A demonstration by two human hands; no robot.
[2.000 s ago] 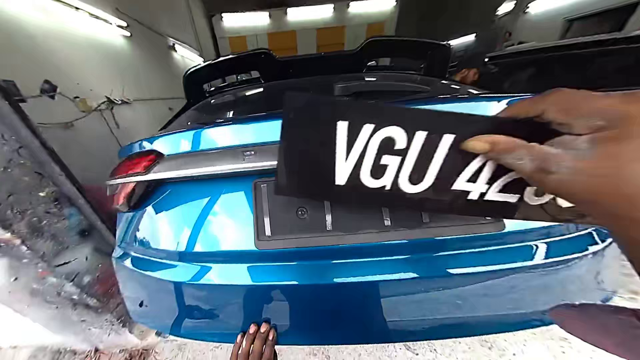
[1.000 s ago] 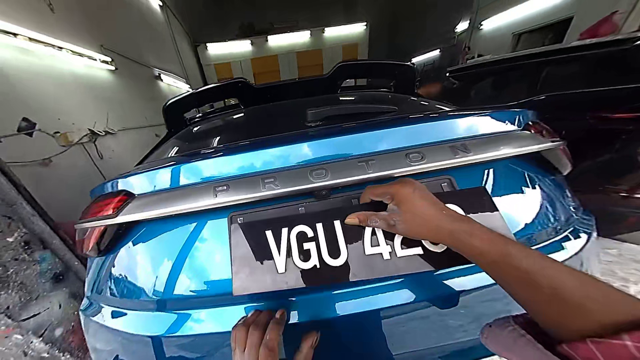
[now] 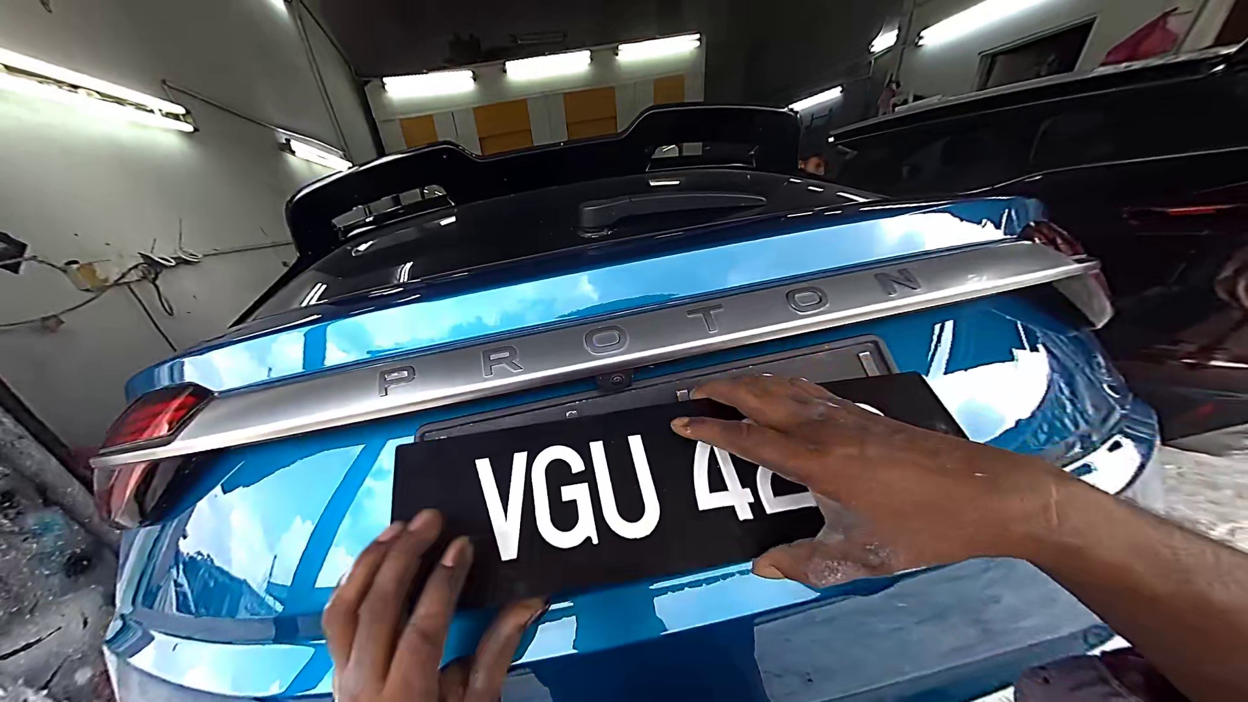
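A black number plate with white characters [image 3: 673, 429] lies against the tailgate of a blue Proton car [image 3: 263, 526]. It sits slightly tilted over a dark plate holder [image 3: 829, 366], whose upper edge shows above it. My left hand [image 3: 419, 614] touches the plate's lower left corner, fingers on its face and thumb near the bottom edge. Across the plate's right half spreads my right hand [image 3: 829, 478], with fingertips at the top edge and thumb at the bottom edge, covering some characters. Just above the holder is a small rear camera [image 3: 614, 380].
A silver trim strip [image 3: 546, 356] runs above the holder, with a red tail light [image 3: 156, 419] at its left end. Higher up are a rear wiper [image 3: 673, 207] and a black spoiler [image 3: 546, 161]. A dark car [image 3: 1102, 185] stands at right.
The number plate was held up in my right hand in front of the tailgate and is now against the holder. My left hand has come up from the bumper to the plate's left corner.
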